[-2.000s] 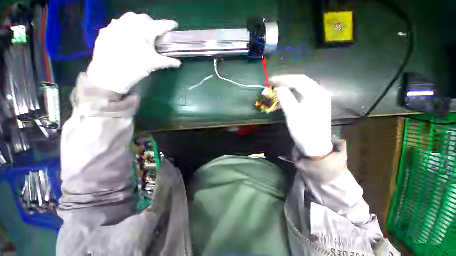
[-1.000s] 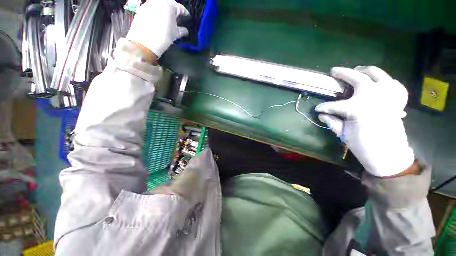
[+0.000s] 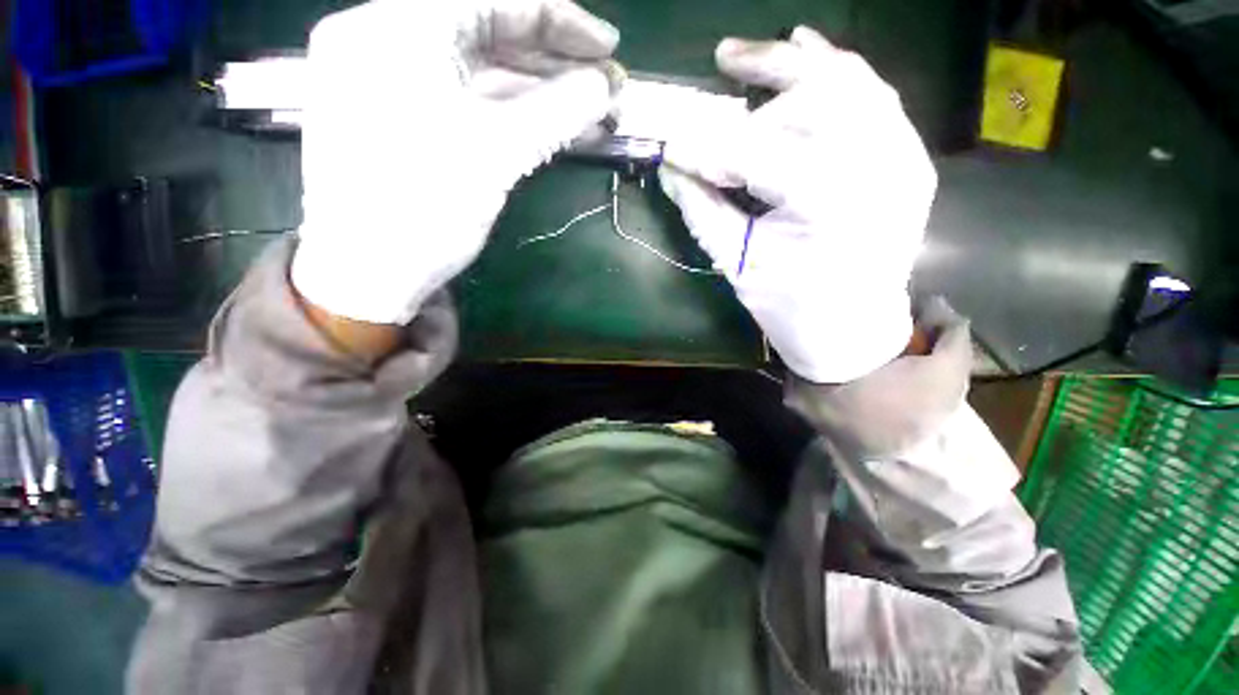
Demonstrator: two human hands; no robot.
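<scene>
The silver aluminium housing (image 3: pixel 261 87) lies lengthwise on the dark green bench. Its left end and a short middle piece show; my hands hide the rest. My left hand (image 3: pixel 408 163), in a white glove, is over the housing with thumb and fingertips pinched together; whether something small is between them is unclear. My right hand (image 3: pixel 829 204), also gloved, grips the housing's right end and hides the motor end. A white lead (image 3: pixel 616 217) hangs from the middle and splits, one branch running to my right hand. A blue lead (image 3: pixel 747 245) shows against the right glove. The circuit board is not visible.
A yellow sponge (image 3: pixel 1022 98) is at the upper right, with a dark block (image 3: pixel 1155 319) below it. A thin wire (image 3: pixel 231 236) comes from the left. Blue baskets are at upper left (image 3: pixel 102 41) and lower left (image 3: pixel 116 448). A green basket (image 3: pixel 1141 530) is lower right.
My left hand has come back from the stacked units at the left to the housing. My right hand still holds the right end. The view has swung right, then back towards the centre.
</scene>
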